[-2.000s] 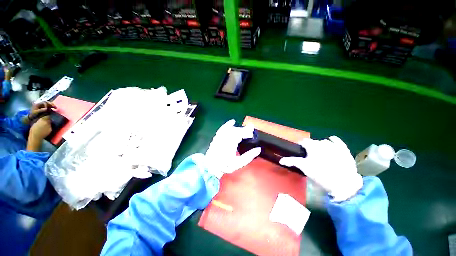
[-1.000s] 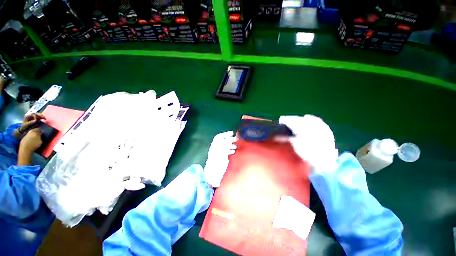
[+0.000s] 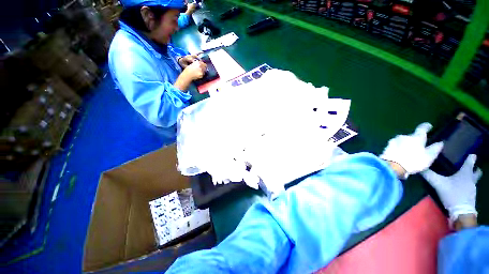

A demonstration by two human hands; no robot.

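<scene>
A black tablet [image 3: 462, 141] with a grey screen lies on the green bench at the right. My gloved left hand [image 3: 414, 150] is at its left side, fingers apart. My gloved right hand [image 3: 454, 187] is at its lower edge, fingers spread. Both look empty; whether the fingertips touch the tablet is unclear. The red mat [image 3: 399, 243] is partly hidden by my left sleeve and cut off below. The black unit handled earlier is not visible.
A white heap of bags [image 3: 257, 123] covers the bench left of my hands, over a dark tray [image 3: 206, 190]. An open brown carton [image 3: 120, 214] stands below it. A person in blue [image 3: 142, 75] works beyond. Black retail boxes [image 3: 375, 18] line the back.
The view has swung left, bringing in the carton and the person's upper body. My hands have left the black unit and the mat and are now at the back tablet.
</scene>
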